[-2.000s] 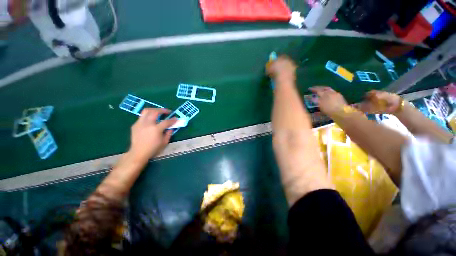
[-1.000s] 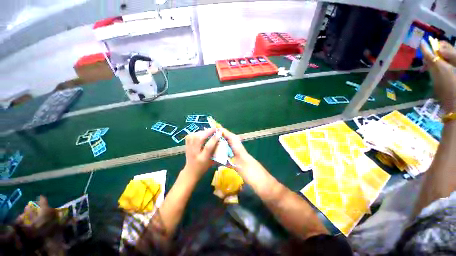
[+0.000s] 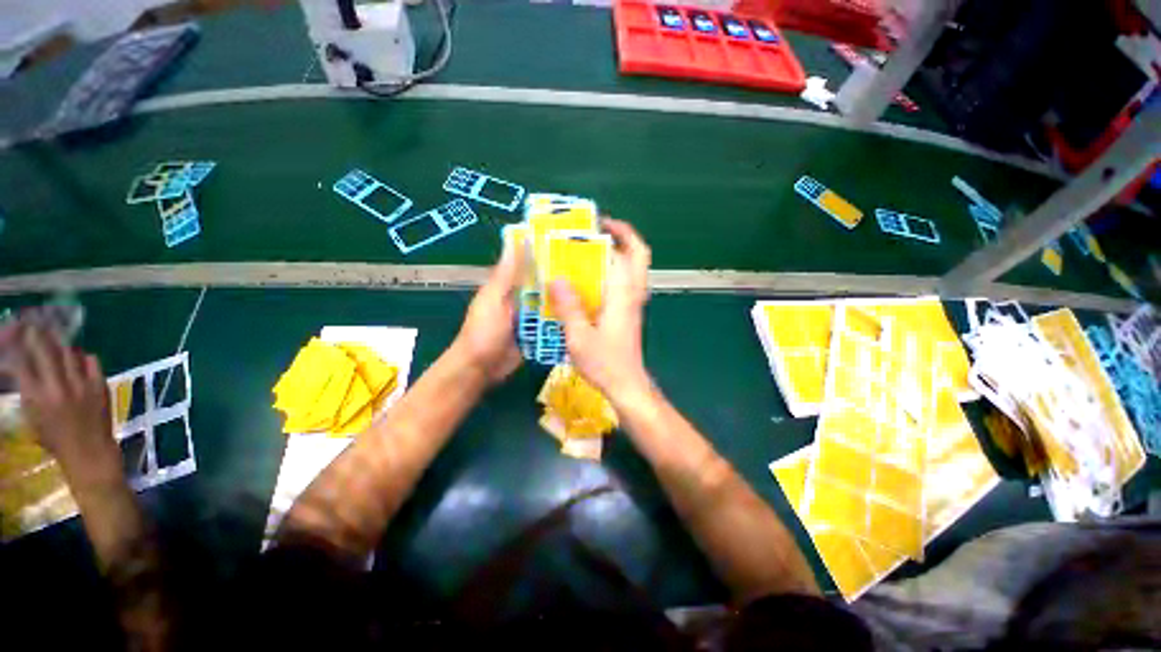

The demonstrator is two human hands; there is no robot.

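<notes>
My left hand [image 3: 494, 316] holds light-blue phone frames [image 3: 542, 339] from the left side, above the bench edge near the rail. Yellow fills the upper part of what is held; how many frames there are is unclear. My right hand [image 3: 611, 312] has its thumb and fingers on a yellow sticker [image 3: 578, 264] lying over the frames. A small heap of loose yellow stickers [image 3: 581, 405] sits between my forearms. A second yellow pile [image 3: 334, 386] lies on a white backing sheet [image 3: 295, 481] at the left.
Several light-blue frames [image 3: 433, 226] lie on the green conveyor [image 3: 662, 153] beyond the pale rail [image 3: 751, 283]. Large yellow sticker sheets [image 3: 879, 439] and white waste matrix [image 3: 1044, 408] lie right. Another person's hand [image 3: 64, 395] works at left. A red tray [image 3: 707, 49] is at the far side.
My hands, first apart over the conveyor, came together and now hold frames upright with yellow facing me. The white piece seen at my fingers a second ago no longer shows.
</notes>
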